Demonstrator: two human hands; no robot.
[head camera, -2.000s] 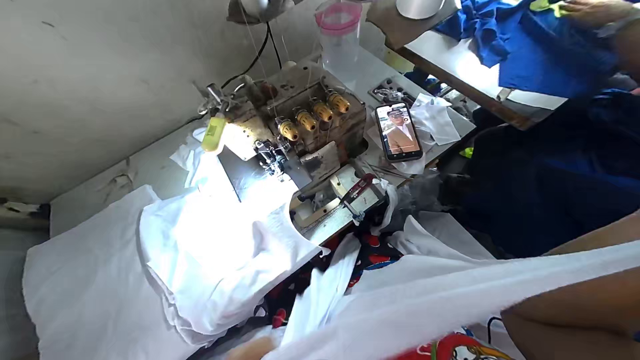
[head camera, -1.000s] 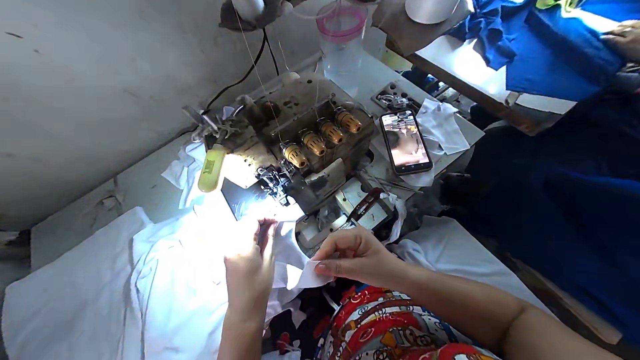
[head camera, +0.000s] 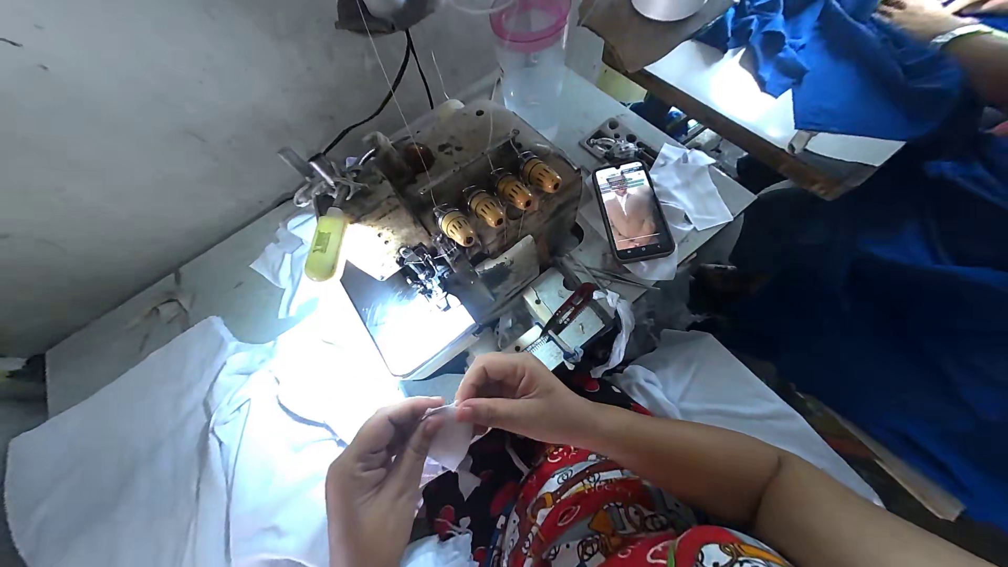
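Observation:
Both my hands pinch a small piece of white fabric (head camera: 452, 442) between thumbs and fingertips, in front of an overlock sewing machine (head camera: 472, 181). My left hand (head camera: 382, 472) grips its left side, and my right hand (head camera: 524, 402) has its upper right edge. The machine's presser foot area (head camera: 433, 276) is lit by a bright lamp, just beyond my hands. Its metal cloth plate (head camera: 409, 323) has no fabric under my fingertips. A large heap of white fabric (head camera: 268, 449) spreads to the left, partly washed out by glare. Dark red-handled thread snips (head camera: 571, 307) rest on the machine's right front.
A smartphone (head camera: 632, 211) with its screen lit lies right of the machine, by white scraps (head camera: 689, 185). Behind stands a clear plastic container with a pink rim (head camera: 531, 35). At upper right, another person's hand (head camera: 921, 20) rests on blue fabric (head camera: 874, 87) on a neighbouring table.
Both hands have come down and nearer my lap, away from the machine's front, still holding white fabric. Two seconds ago a long white strip stretched across the lower right; it is not seen there now.

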